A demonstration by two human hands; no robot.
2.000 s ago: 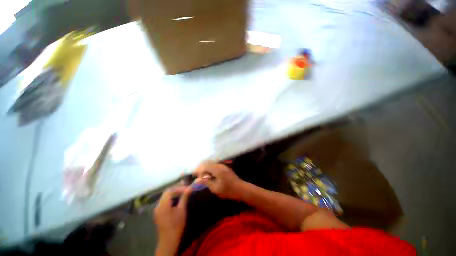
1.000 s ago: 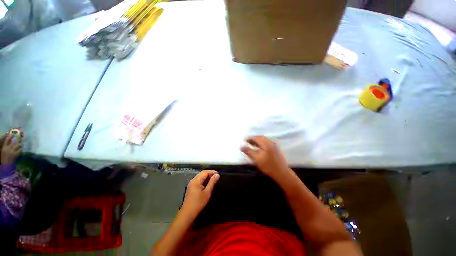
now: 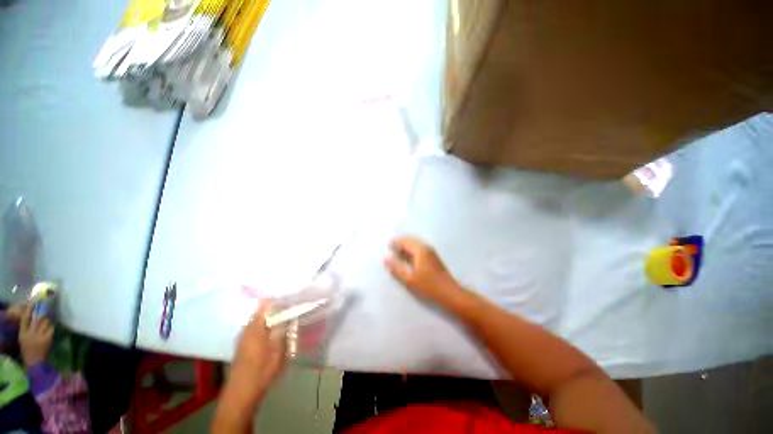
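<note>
A stack of clear polybags (image 3: 307,326) with pink-red print and a pale edge lies at the table's front edge, left of centre. My left hand (image 3: 258,343) is at the left end of the stack and grips it; its fingertips are blurred against the plastic. My right hand (image 3: 417,269) is over the table to the right of the stack, apart from it, with bent fingers and nothing visible in them. Bright glare hides detail behind the stack.
A large brown carton (image 3: 585,85) stands at the back right. A yellow tape roll (image 3: 670,265) lies at right. Yellow-and-white printed packaging (image 3: 182,55) lies far left. A thin dark tool (image 3: 168,310) lies near the seam. Another person's hand (image 3: 36,335) holds a small item at left.
My left hand has moved from over my lap up to the polybag stack, which is turned and shifted. My right hand stays over the table. The view has shifted, and the carton appears larger.
</note>
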